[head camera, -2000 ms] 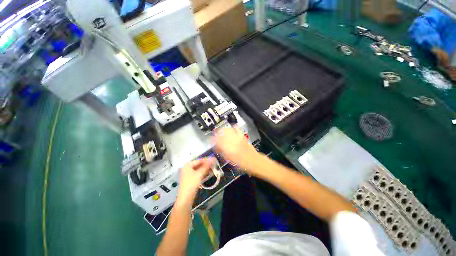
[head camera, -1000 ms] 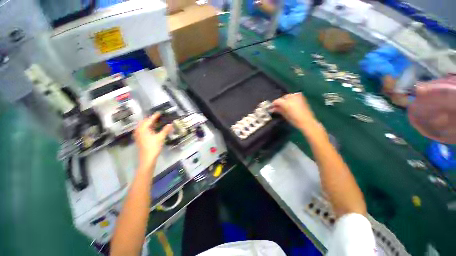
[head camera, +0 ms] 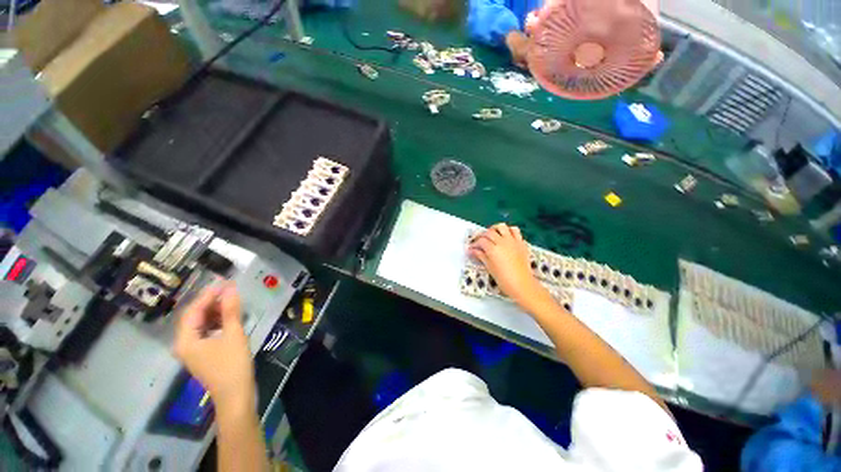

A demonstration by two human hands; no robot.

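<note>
My left hand [head camera: 214, 336], blurred, is beside the right fixture [head camera: 148, 284] of the white benchtop machine, with fingers bent and apart and no part seen in it. The fixture bears a small cream-and-metal workpiece. My right hand [head camera: 503, 253] is over the left end of the part rows [head camera: 590, 275] on the white sheet [head camera: 420, 251]. Its fingertips touch the end pieces; whether they grip one is hidden. A short row of workpieces [head camera: 313, 195] lies side by side in the front right of the black parts tray [head camera: 249, 138].
A red button [head camera: 270, 281] is on the machine's front right. A pink fan [head camera: 593, 46] stands across the green bench [head camera: 544, 175], near a person's blue sleeve [head camera: 493, 20]. Loose parts lie along the bench. More rows [head camera: 747, 309] and another blue sleeve are at right.
The view has swung right. My right hand has moved from the tray's row to the rows on the white sheet. My left hand has stayed near the right fixture.
</note>
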